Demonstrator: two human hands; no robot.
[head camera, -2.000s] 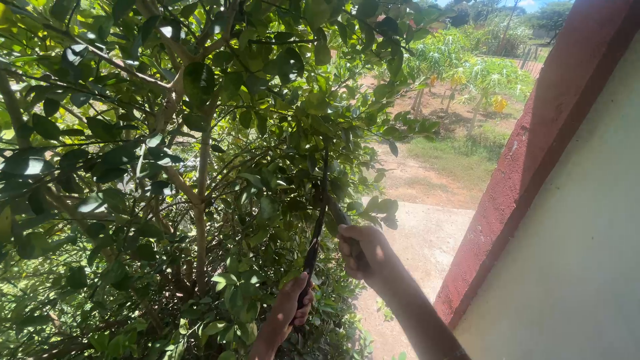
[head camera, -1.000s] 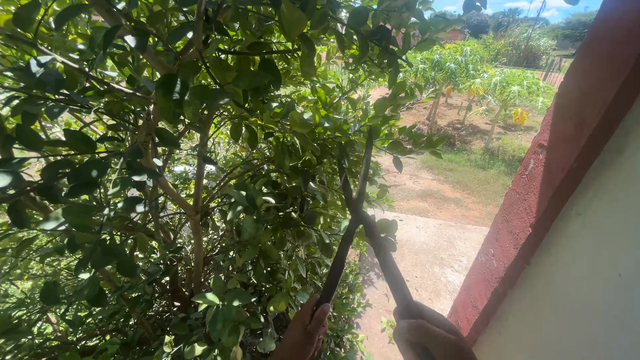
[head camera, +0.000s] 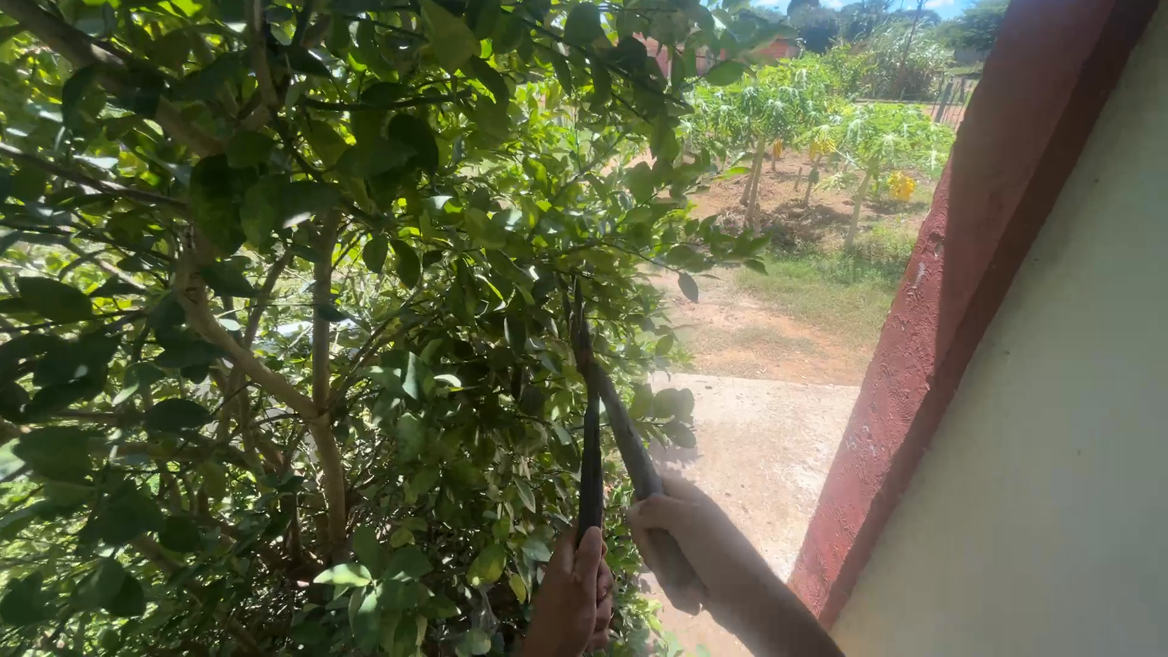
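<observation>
Both hands hold a pair of hedge shears, pointed up and away into the leaves of a bush. My left hand is wrapped around the dark left handle at the bottom middle. Right of it and a little higher, my right hand grips the wider, worn right handle. The handles stand at a narrow angle, and the blades look close together, with their tips partly lost among the foliage.
Thick branches fork on the left. A wall with a red painted edge slants along the right. Between bush and wall lies a pale concrete strip, with bare soil, grass and papaya-like trees beyond.
One second ago the shears' blades were spread and the handles wide apart. The blades have since come together, and my hands are nearer each other and higher in view.
</observation>
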